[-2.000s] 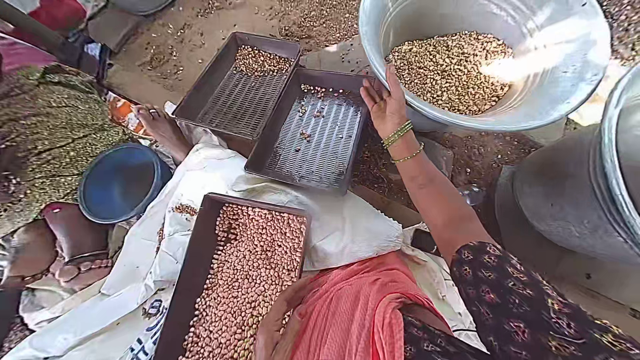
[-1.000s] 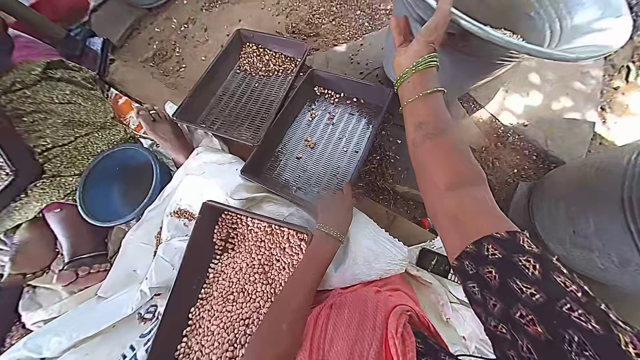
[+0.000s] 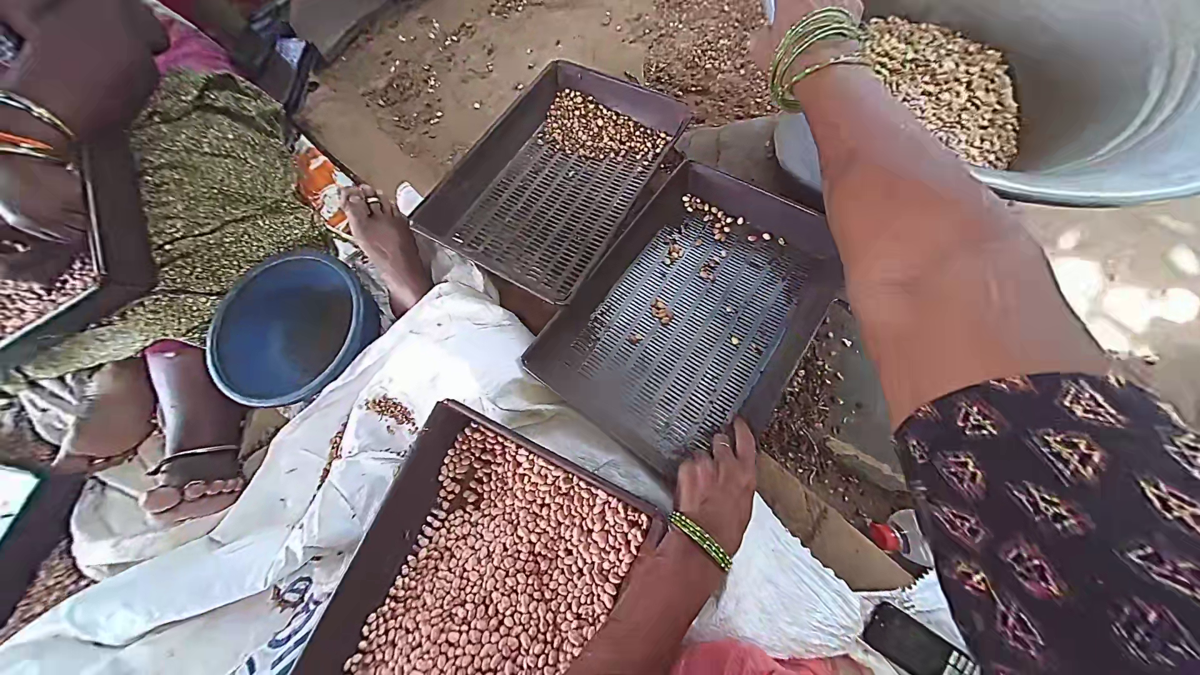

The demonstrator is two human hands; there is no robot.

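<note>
My left hand (image 3: 717,487) grips the near rim of a dark slotted sieve tray (image 3: 684,319), which holds a few scattered seeds. My right hand (image 3: 808,28) is at the rim of a large metal tub (image 3: 1078,103); its fingers are cut off by the top edge, so its grip cannot be told. Pale kernels (image 3: 937,89) lie in the tub, which is tilted. Below my left forearm, a dark tray (image 3: 375,553) is filled with pinkish shelled peanuts (image 3: 506,562). A second slotted tray (image 3: 534,220) with brownish seeds (image 3: 600,127) at its far end touches the first.
A blue plastic bowl (image 3: 291,328) stands at the left near another person's feet (image 3: 192,469). That person's hands (image 3: 66,122) are over a tray at the left edge. White woven sacking (image 3: 403,375) lies beneath the peanut tray. A mobile phone (image 3: 914,642) lies at the lower right.
My left hand has come from the peanut tray to the near rim of the slotted tray. My right hand has moved from the slotted tray's side to the tub, which has shifted and tilted.
</note>
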